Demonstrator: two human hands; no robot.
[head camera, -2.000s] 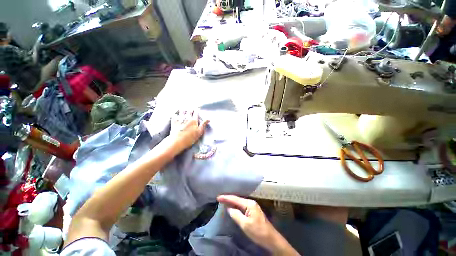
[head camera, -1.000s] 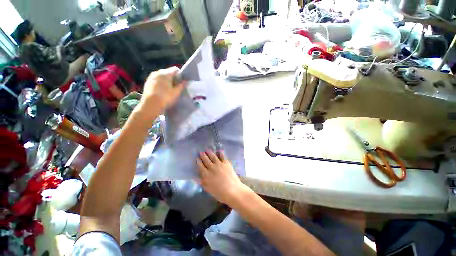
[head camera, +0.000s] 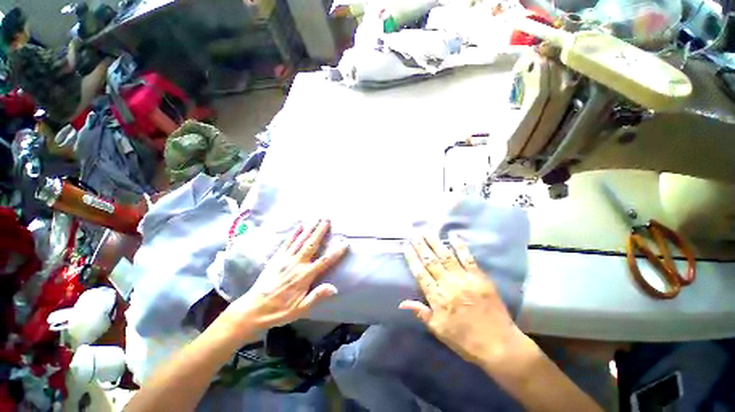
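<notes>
A light grey-blue garment panel lies along the front of the white table. A dark slit or folded line runs across it between my hands. A red and green embroidered emblem shows at its left end. My left hand lies flat on the panel left of the slit, fingers spread. My right hand lies flat on it at the slit's right end, fingers spread. Neither hand grips the cloth. The panel's right part lies just in front of the sewing machine, whose needle area is beyond my right hand.
Orange-handled scissors lie right of the needle area. More grey-blue cloth hangs at the table's left. Whitish cloth lies at the back. A smartphone is at the lower right. A person sits at the far upper left.
The lifted part of the panel is now down, and the cloth is spread sideways with the emblem at the left. My left hand came down onto it; my right hand moved right.
</notes>
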